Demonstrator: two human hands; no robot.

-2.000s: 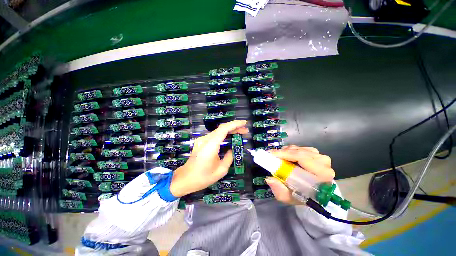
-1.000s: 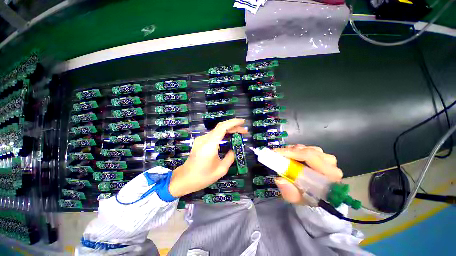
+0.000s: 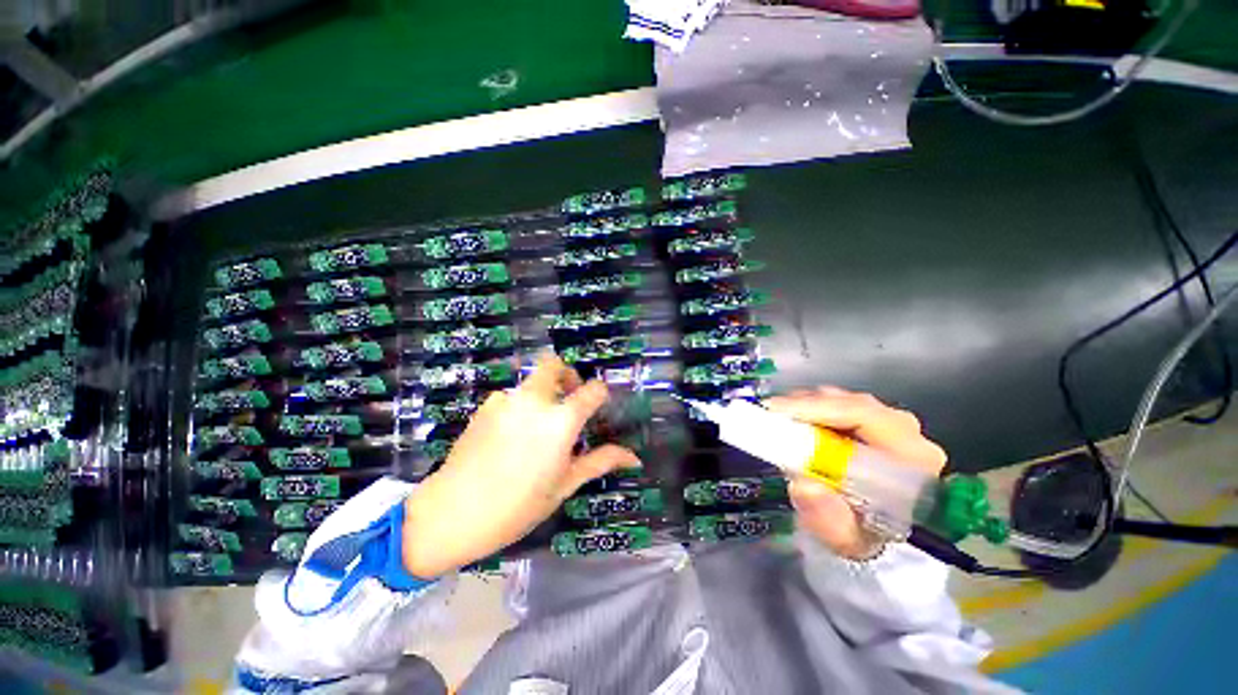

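Many narrow green circuit boards (image 3: 466, 276) lie in columns in a clear blister tray (image 3: 532, 292). My left hand (image 3: 509, 462) is over the tray, thumb and fingers apart, with no board visible between them. One board (image 3: 602, 350) lies just above its fingertips. Empty-looking pockets show between my two hands, partly blurred. My right hand (image 3: 869, 462) is closed around the glue syringe (image 3: 788, 440), which has a yellow band and a green cap (image 3: 967, 509). The syringe's thin tip points left over the tray's right columns, not touching any board that I can see.
More board-filled trays (image 3: 41, 394) stand at the left. A grey speckled sheet (image 3: 788, 95) and a folded white cloth (image 3: 672, 19) lie at the far edge. Black cables (image 3: 1066, 394) and a pale air hose (image 3: 1147, 394) loop at the right.
My left hand has moved left and let go of the upright-held board. A board now shows in the formerly dark pocket above its fingers. The syringe has moved slightly right.
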